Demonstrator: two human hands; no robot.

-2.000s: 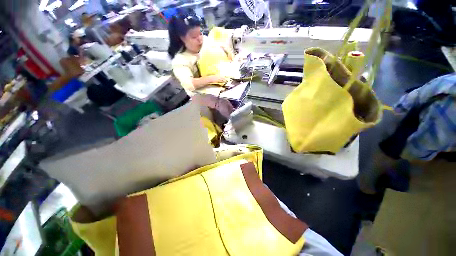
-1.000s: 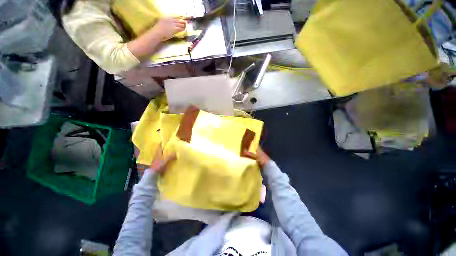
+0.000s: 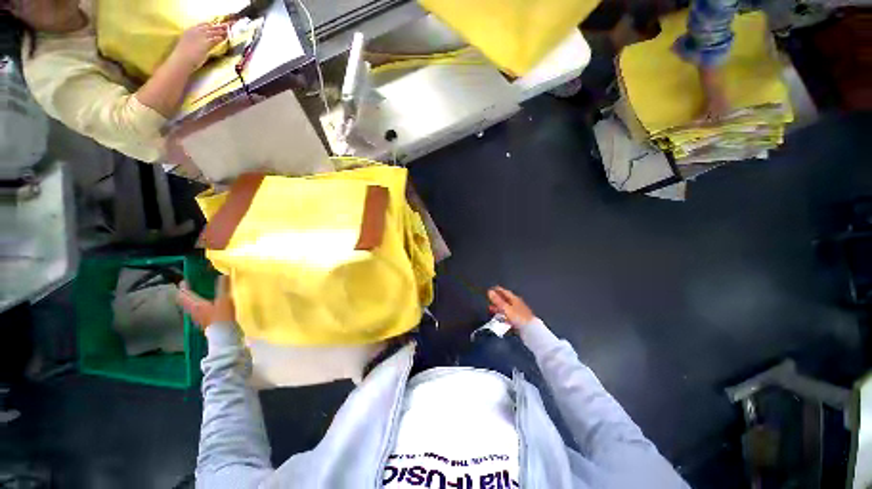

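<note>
A stack of yellow bag panels [image 3: 316, 291] with two brown trim strips [image 3: 373, 218] lies in front of me, left of centre. A stiff grey-beige board [image 3: 253, 141] stands at its far side, and a pale sheet shows under its near edge. My left hand [image 3: 206, 304] is at the stack's left edge with its fingers apart, seemingly not gripping it. My right hand [image 3: 510, 308] is in the air to the right, away from the stack. A small white piece [image 3: 493, 326] shows at its fingers; I cannot tell if it is held.
A person's arm [image 3: 158, 95] works on yellow material at the upper left. A white machine table [image 3: 430, 107] lies beyond the stack. A green crate [image 3: 134, 368] stands at left. Another person's hand [image 3: 712, 94] touches a yellow pile [image 3: 660, 81] at upper right. A dark frame stands lower right.
Both my hands were at the sides of the yellow pieces; my right hand has moved off to the right. The upper brown-trimmed panel now lies flatter. The other person's arm has appeared over the right pile.
</note>
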